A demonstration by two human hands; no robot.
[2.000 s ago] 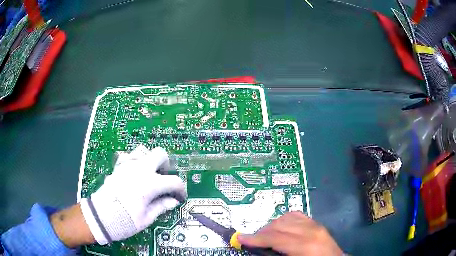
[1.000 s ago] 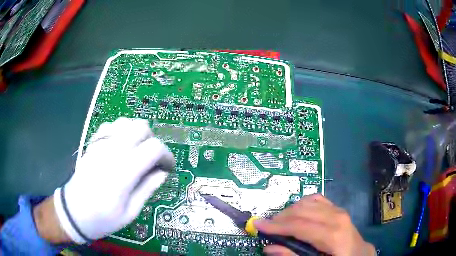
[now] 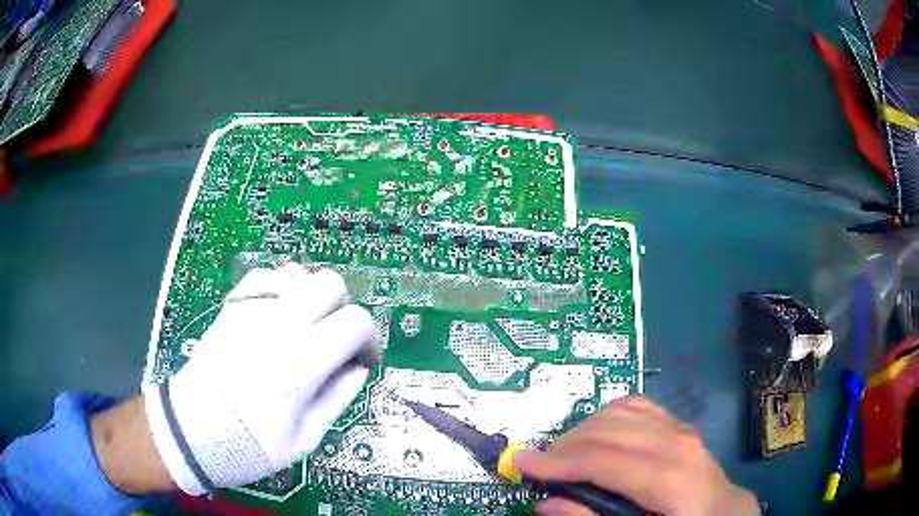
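Note:
A green circuit board (image 3: 423, 338) with a white outline and a stepped upper right corner lies in front of me. My left hand (image 3: 272, 378), in a white knit glove, is closed over the board's left part. A thin strand shows at its left side, and the fingertips are hidden. My bare right hand (image 3: 635, 459) holds a soldering iron (image 3: 458, 431) with a yellow band. The iron's dark tip points up and left, at the silvery lower area, right of the glove. Whether it touches is unclear.
A dark iron stand (image 3: 786, 348) with a whitish top is right of the board. Beyond it are a blue stick with a yellow end (image 3: 844, 433) and a red item (image 3: 895, 408). A red tray (image 3: 111, 96) with boards is at the upper left.
Since one second ago, the gloved hand has moved right, closer to the iron's tip. The tip has stayed in nearly the same area. The view has shifted slightly.

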